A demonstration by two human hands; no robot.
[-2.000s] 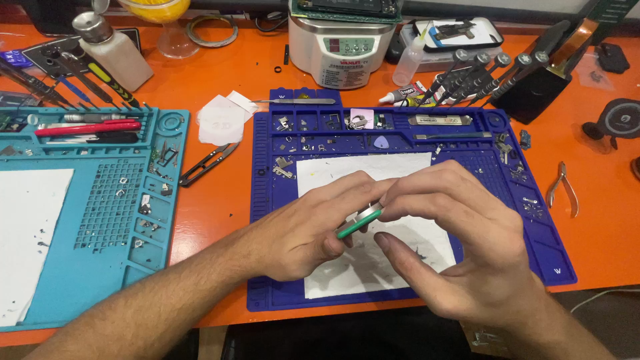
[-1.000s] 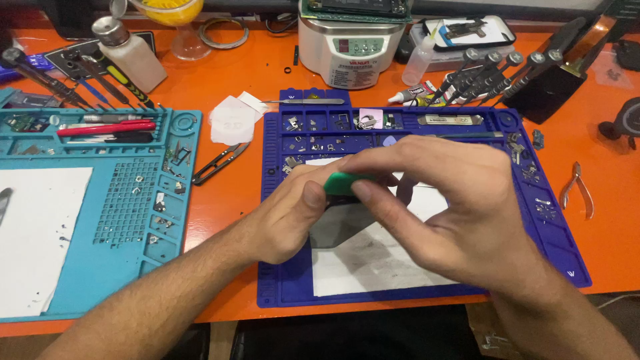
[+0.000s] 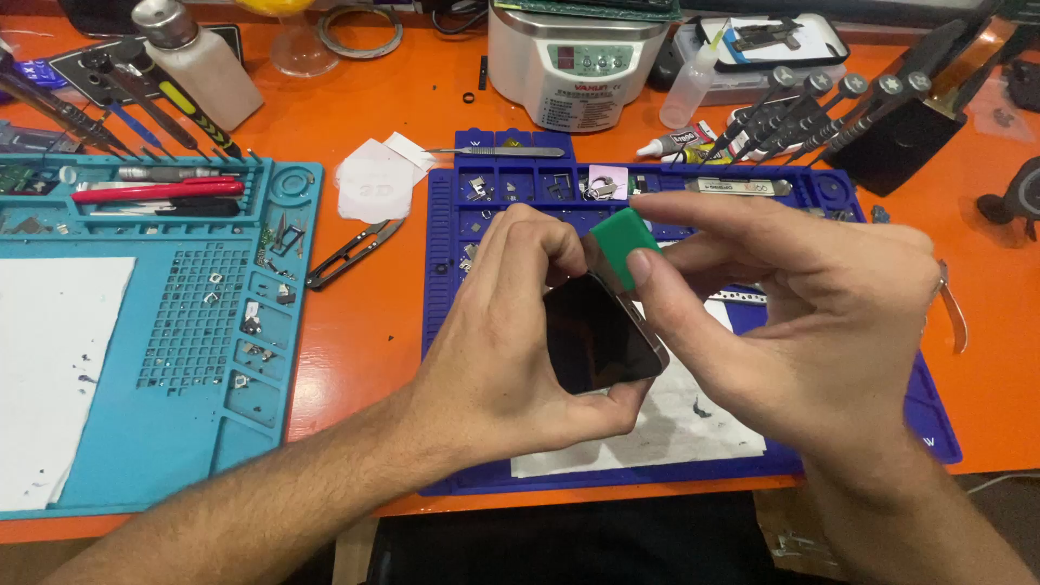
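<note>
My left hand (image 3: 504,349) grips a dark smartphone (image 3: 597,337) by its sides, tilted above the blue silicone work mat (image 3: 435,390). Between thumb and forefinger, my right hand (image 3: 756,301) pinches a flat green piece (image 3: 624,244), seemingly plastic, with a clear or greyish part along its lower left side. That piece is at the phone's upper right edge; whether they touch I cannot tell. White paper (image 3: 691,422), marked with dark specks, lies on the mat under both hands. My fingers hide part of the phone.
A teal mat (image 3: 187,431) with pens and small parts is at left. Thread snips (image 3: 349,256) lie between the mats, and a scalpel handle (image 3: 512,151) lies at the blue mat's top. Behind stand an ultrasonic cleaner (image 3: 577,73), a squeeze bottle (image 3: 689,89) and several screwdrivers (image 3: 812,114).
The phone has turned so that its dark face shows. The green piece, earlier close against my left fingers, is now at the phone's upper right edge, held in my right fingertips.
</note>
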